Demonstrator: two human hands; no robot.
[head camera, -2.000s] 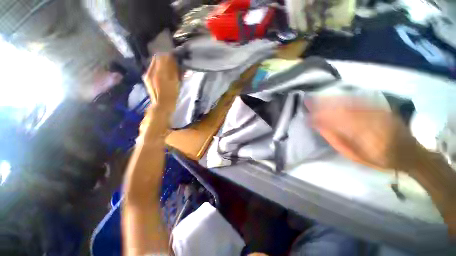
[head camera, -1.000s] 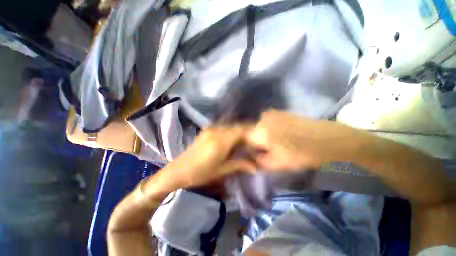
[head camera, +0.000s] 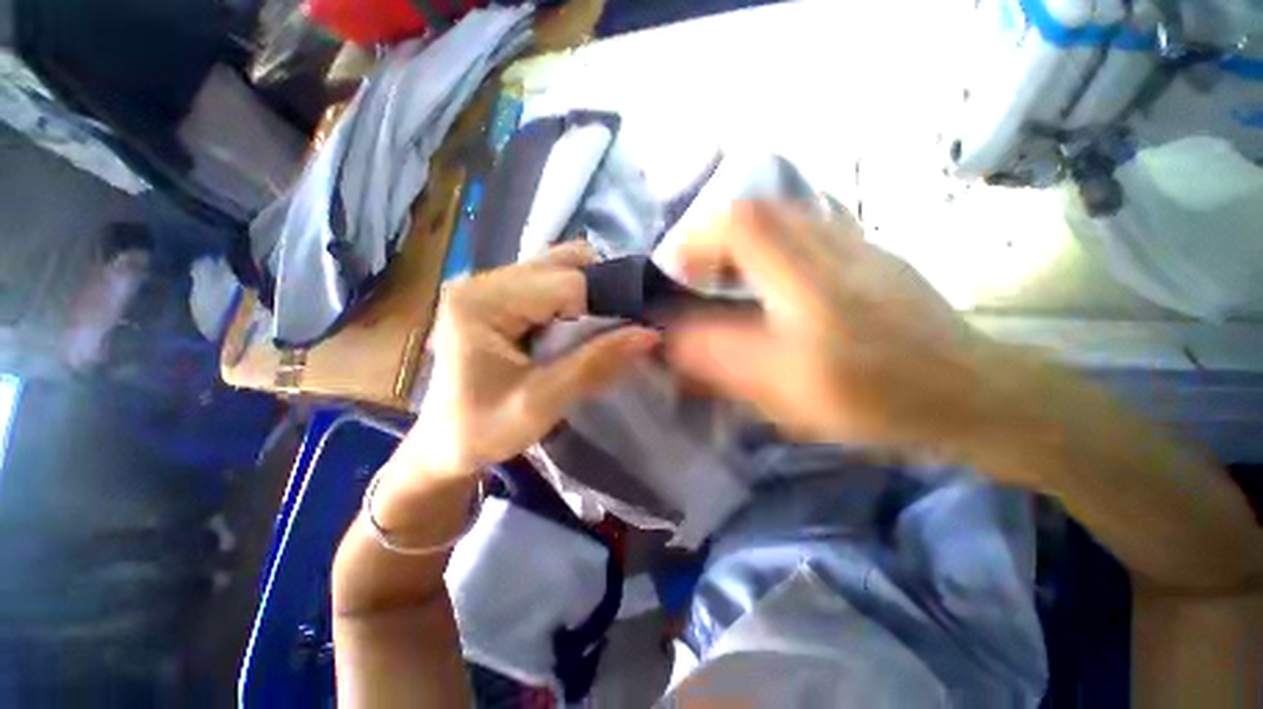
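A garment piece (head camera: 658, 436) of light grey cloth with dark bands hangs from my hands at the front edge of the machine table. Part of it lies on the white bed behind my hands. My left hand (head camera: 520, 346) grips the cloth at a dark band (head camera: 619, 287), thumb and fingers pinching it. My right hand (head camera: 817, 326) is at the other end of the same band, blurred, with the dark cloth between its thumb and fingers. The hands are close together but apart.
The white machine (head camera: 1080, 83) with a blue stripe is at upper right, with pale sheer cloth (head camera: 1177, 229) beside it. Grey cloth (head camera: 367, 180) lies on a wooden-edged surface (head camera: 333, 367) at left. A red bundle (head camera: 367, 17) is at the top. White cloth (head camera: 533, 596) lies below the table.
The large grey cloth spread over the bed has been drawn down and bunched at my hands, uncovering the white bed. My hands have moved up and slightly apart, with a dark band between them.
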